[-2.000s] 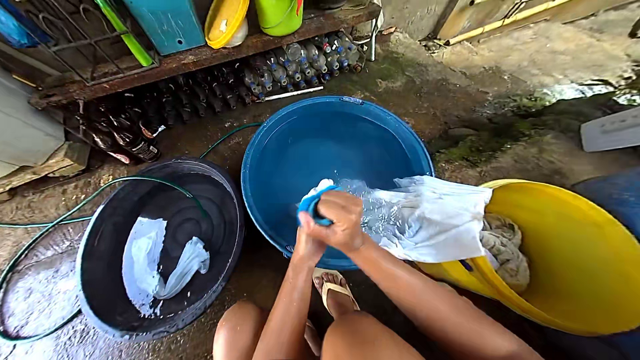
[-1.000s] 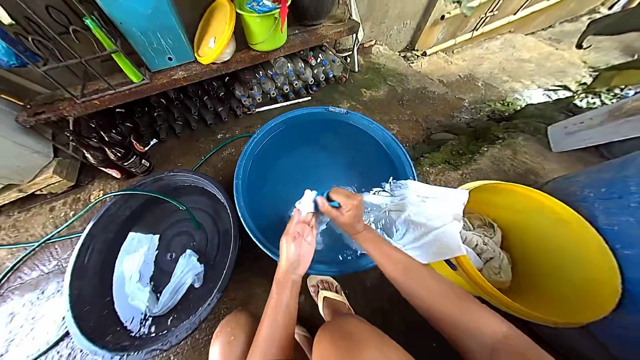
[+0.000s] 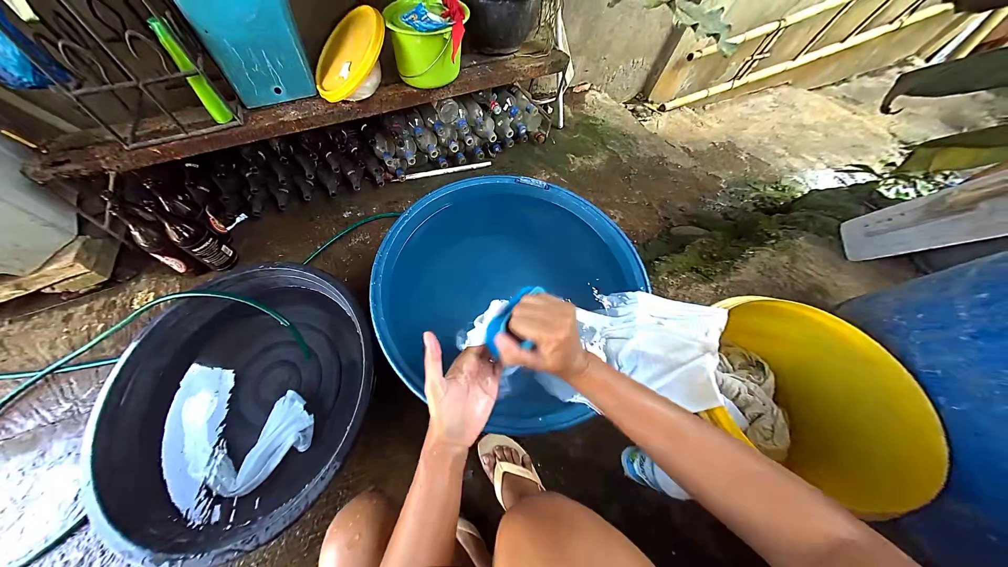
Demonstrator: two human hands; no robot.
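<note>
Over the round blue basin point(image 3: 504, 236) of water, my right hand point(image 3: 545, 331) is closed on a blue scrub brush point(image 3: 508, 321), its kind partly hidden by my fingers. The brush lies against the wet end of a white cloth point(image 3: 661, 339). My left hand point(image 3: 466, 386) is palm up with thumb raised and fingertips under the cloth and brush; whether it grips the cloth is hidden. From my hands the cloth stretches right across the basin's rim to the yellow container point(image 3: 866, 409), where a beige cloth point(image 3: 752, 398) lies bunched.
At left a black basin point(image 3: 315, 315) holds a white wet cloth point(image 3: 276, 449), with a green hose point(image 3: 189, 295) over its rim. Behind, bottles point(image 3: 457, 130) lie under a wooden shelf point(image 3: 354, 110) bearing a green bucket point(image 3: 425, 59). A blue drum point(image 3: 953, 339) stands at right.
My hands were clasped together at first, then apart at the cloth's end; now my right hand with the blue brush is over my left fingers. The cloth still spans the basin's rim.
</note>
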